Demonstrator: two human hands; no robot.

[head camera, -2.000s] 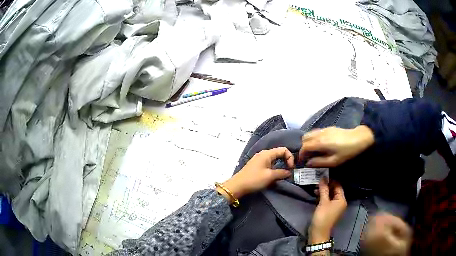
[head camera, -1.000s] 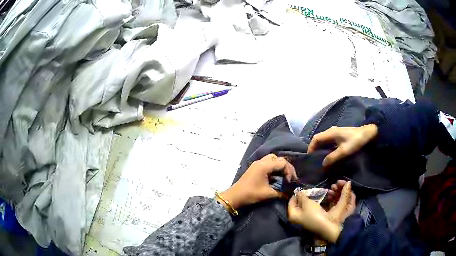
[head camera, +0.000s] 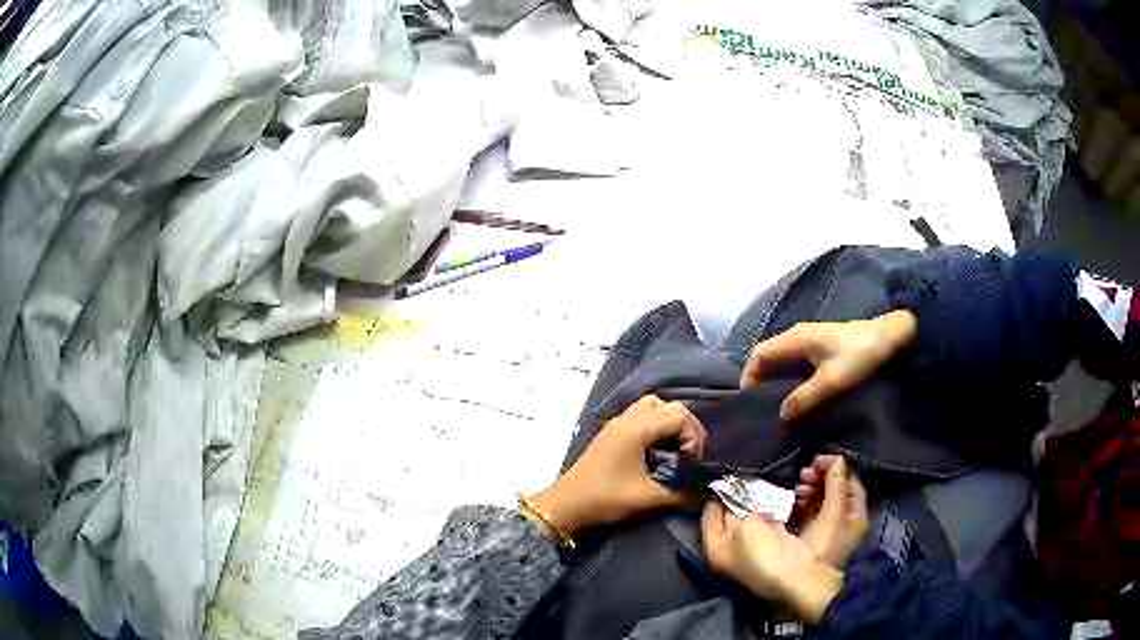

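Note:
The dark grey shirt lies bunched at the lower right. My left hand, with a gold bracelet and grey dotted sleeve, pinches its folded cloth. A small white care label stands folded up from the shirt, to the right of my left fingers. Another person's hand in a navy sleeve is at the label. That person's other hand rests on the shirt above. My right wrist's black-and-white band shows at the bottom edge. My right hand is mostly hidden behind the other person's hand; its grip cannot be told.
Pale grey-green garments are heaped along the left and top. A purple-capped pen and dark red-brown pencil lie on marked paper left of the shirt. A dark red cloth is at the right edge.
The label was flat with my right fingers at its lower edge; it is now folded up, and the other person's navy-sleeved hand has come in over my right hand. That person's upper hand has opened from its pinch.

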